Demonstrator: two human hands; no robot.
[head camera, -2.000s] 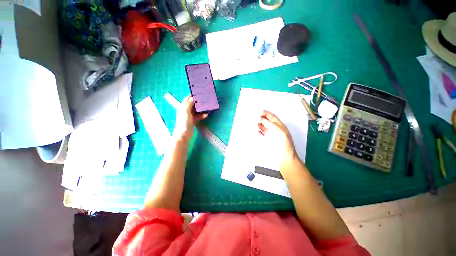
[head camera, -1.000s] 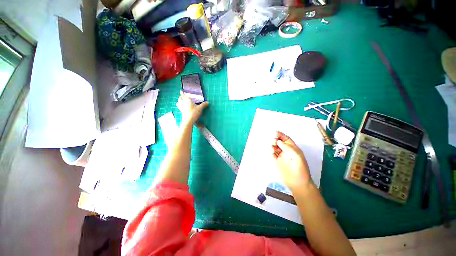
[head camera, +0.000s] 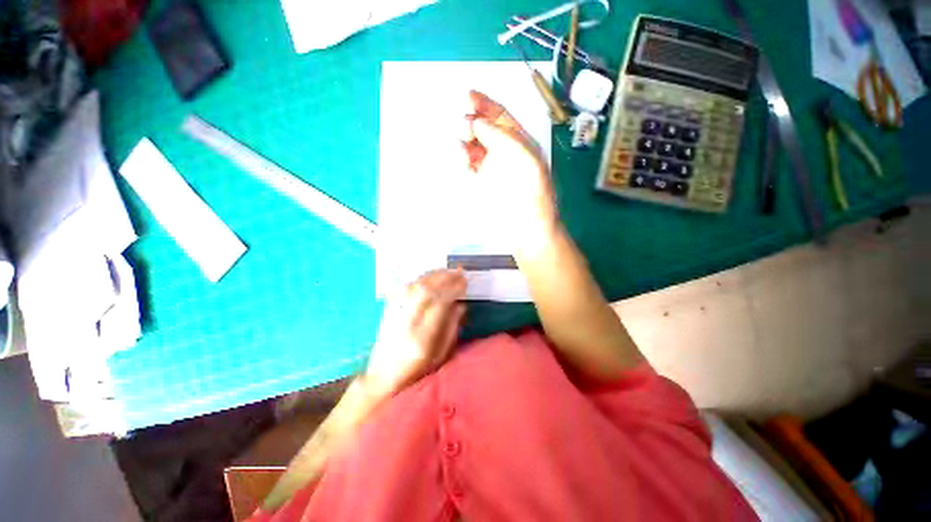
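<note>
A white paper sheet lies on the green gridded mat in front of me. The short dark steel ruler lies near its lower edge, partly hidden by my right forearm. My left hand rests on the sheet's lower left edge, fingertips at the ruler's left end; whether it grips anything is hidden. My right hand is over the upper part of the sheet with its fingers curled; something thin may be between them, but it is too blurred to tell. The smartphone lies dark on the mat at upper left.
A long steel ruler and a white card strip lie left of the sheet. Paper piles stand at far left. A calculator, an awl, pliers and orange-looped scissors lie at right.
My left hand has let go of the smartphone at upper left and moved down to the sheet's lower edge. My right hand stays over the sheet. The camera view has shifted.
</note>
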